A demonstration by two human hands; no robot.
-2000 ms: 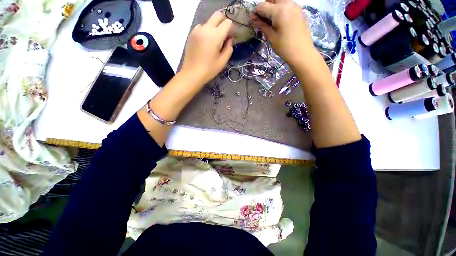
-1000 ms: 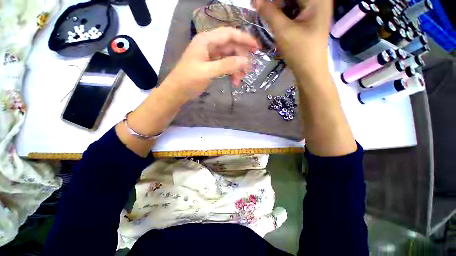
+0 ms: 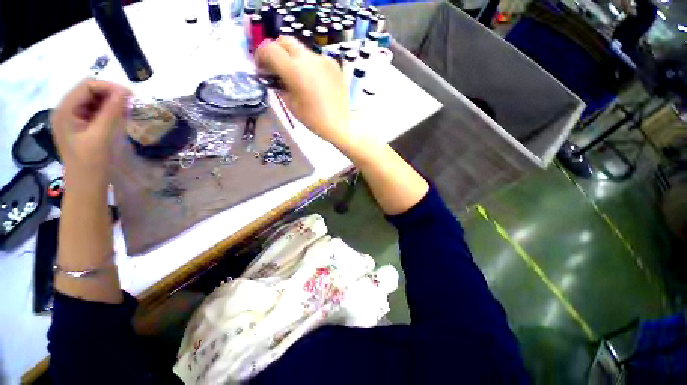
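Note:
My left hand (image 3: 90,124) is raised over the left part of the grey-brown mat (image 3: 135,218), thumb and fingertips pinched together. My right hand (image 3: 305,83) is raised near the thread spools, fingers curled in; something small and dark shows at its fingertips. Any thread or needle between the hands is too thin to see. The white floral garment (image 3: 324,282) lies in my lap. On the mat are the tan and black pincushion (image 3: 154,128), a heap of small dark fasteners (image 3: 277,150) and a crinkled clear bag (image 3: 207,143).
Thread spools (image 3: 324,30) stand at the table's back right. A round dish (image 3: 232,93) sits at the mat's far edge. A tall black cylinder (image 3: 120,37), open black case (image 3: 21,207) and phone (image 3: 45,263) are at left. A grey bin (image 3: 512,120) stands right.
The view has swung to the right, showing the bin and green floor. My hands have moved wide apart, left hand to the left and right hand to the right.

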